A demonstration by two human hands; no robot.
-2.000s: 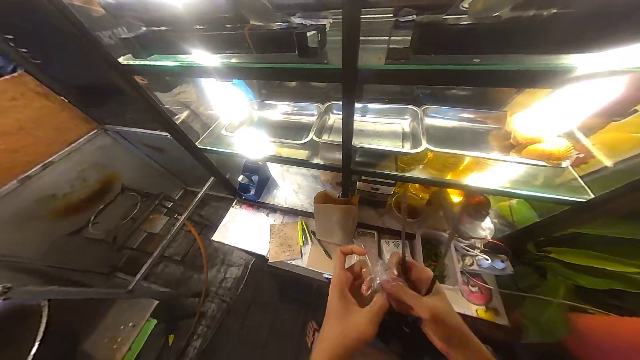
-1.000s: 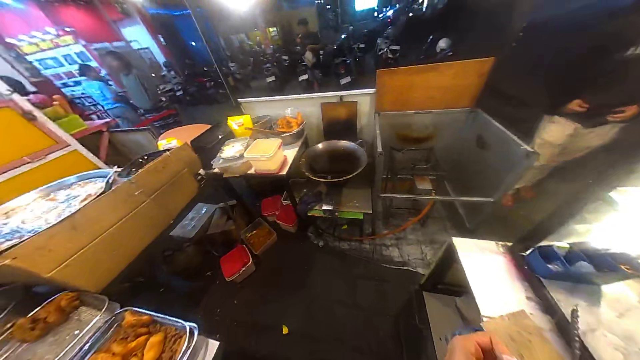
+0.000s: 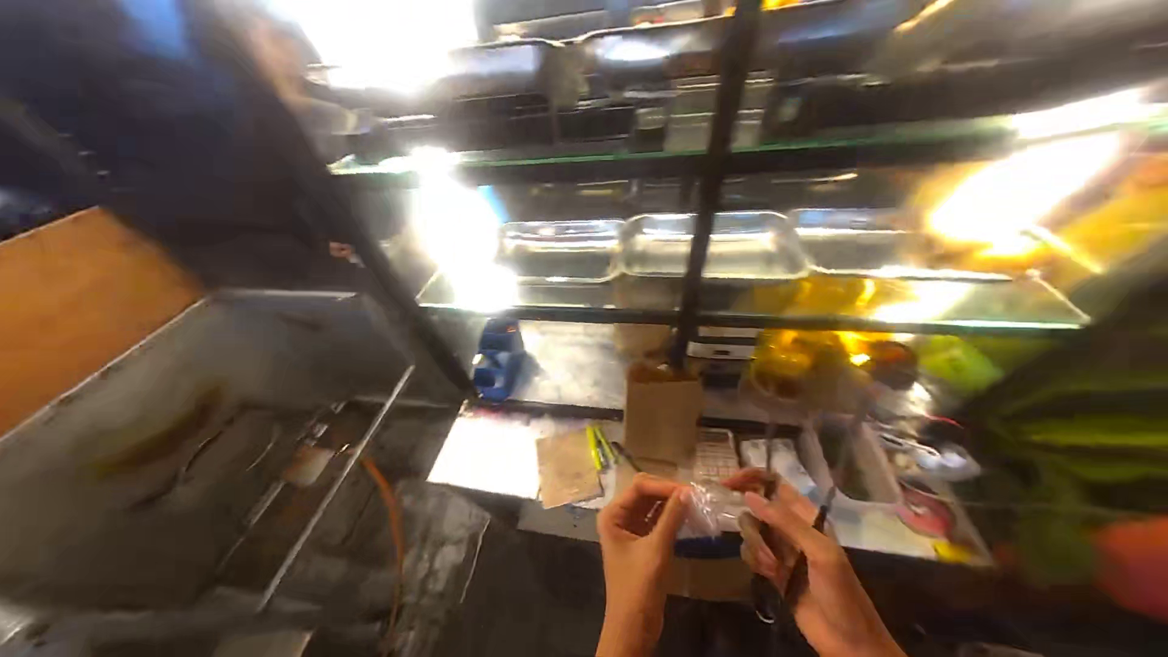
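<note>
A small clear plastic bag (image 3: 710, 507) is pinched between my two hands, above the front edge of the counter. My left hand (image 3: 639, 538) holds its left side between thumb and forefinger. The fingertips of my right hand (image 3: 803, 547) touch its right side, and the same hand grips a dark, long-bladed tool (image 3: 787, 575), seemingly scissors or tongs; blur hides which. Just behind the hands stands a brown paper bag (image 3: 662, 415). Near it lie a calculator (image 3: 714, 454), yellow-green pens (image 3: 599, 447) and a brown paper sheet (image 3: 568, 467).
Metal trays (image 3: 712, 245) rest on a glass shelf (image 3: 584, 308) above the counter. A blue holder (image 3: 498, 359) stands at the back left, and a white plastic container (image 3: 849, 461) at the right. A metal-walled cooking enclosure (image 3: 301, 338) fills the left side.
The view has swung from the cooking area back to the counter and shelves. Both hands and the clear bag are in view again, held much as two seconds ago.
</note>
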